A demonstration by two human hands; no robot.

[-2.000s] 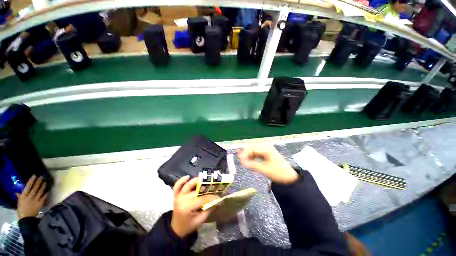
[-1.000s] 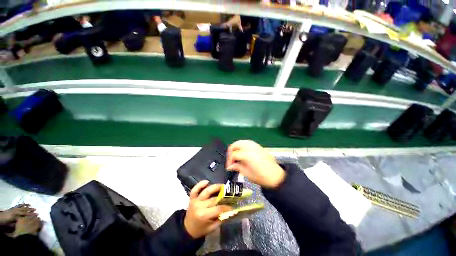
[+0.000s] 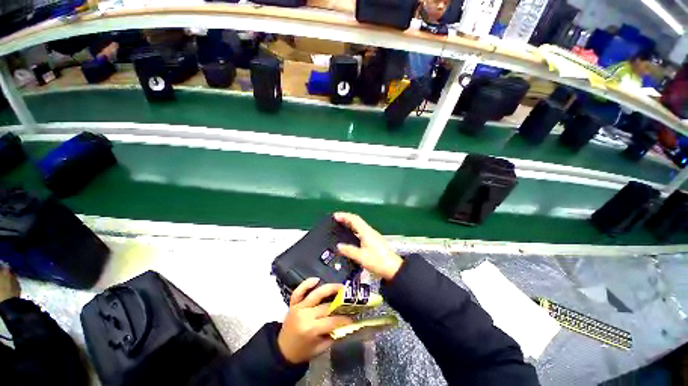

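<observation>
A small boxy black bag (image 3: 308, 255) lies on the bench in front of me, a small light mark on its upper face. My left hand (image 3: 311, 320) holds a folded yellowish label sheet (image 3: 357, 295) with black and white printed squares, at the bag's near right corner. My right hand (image 3: 367, 247) rests on the bag's right edge, thumb over its upper face and fingers at the far corner. Whether a label is under the right fingers cannot be told.
A larger black bag (image 3: 151, 332) with a handle stands at left, a black-and-blue bag (image 3: 56, 241) behind it. Beyond runs the green conveyor (image 3: 287, 197) carrying bags. At right lie white paper (image 3: 511, 307) and a patterned strip (image 3: 588, 326). A person's hand shows at far left.
My right hand has moved from the label sheet onto the bag's right edge, with fingers more spread. My left hand still holds the sheet. The camera view has shifted.
</observation>
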